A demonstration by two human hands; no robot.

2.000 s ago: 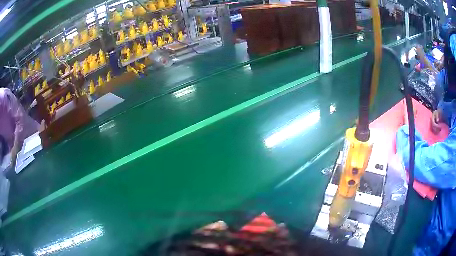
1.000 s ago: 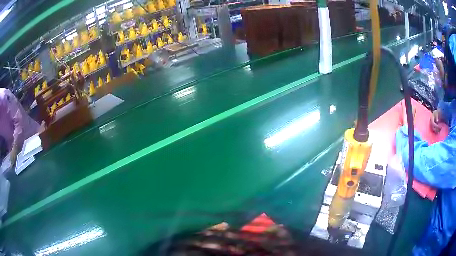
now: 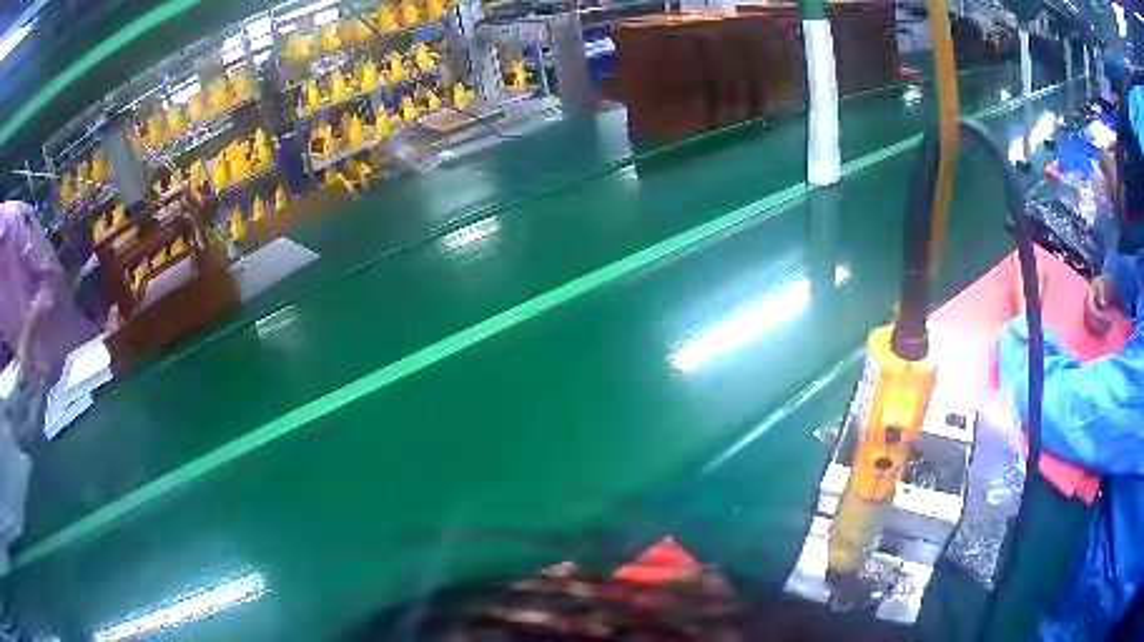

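Observation:
The yellow electric screwdriver point(image 3: 893, 408) hangs upright, tip down, over the white-grey screw box point(image 3: 926, 502) at the lower right. Small dark specks show in the box's compartments. A black cable point(image 3: 1031, 339) loops down at the right of the tool, and a yellow-brown cord point(image 3: 943, 113) runs up from it. A corner of a red-pink mat point(image 3: 665, 559) shows at the bottom edge. A dark blurred shape beside it hides the rest. Neither of my hands can be made out.
A long glossy green bench point(image 3: 502, 364) crosses the view. At right, a person in a blue sleeve point(image 3: 1079, 408) works at a pink mat point(image 3: 991, 307). A clear bag point(image 3: 991, 514) lies beside the box. Brown boxes point(image 3: 715, 82) and yellow items stand beyond. A person in pink is at far left.
The view has shifted very slightly. The screwdriver hangs in nearly the same place. The person at far left has moved an arm a little.

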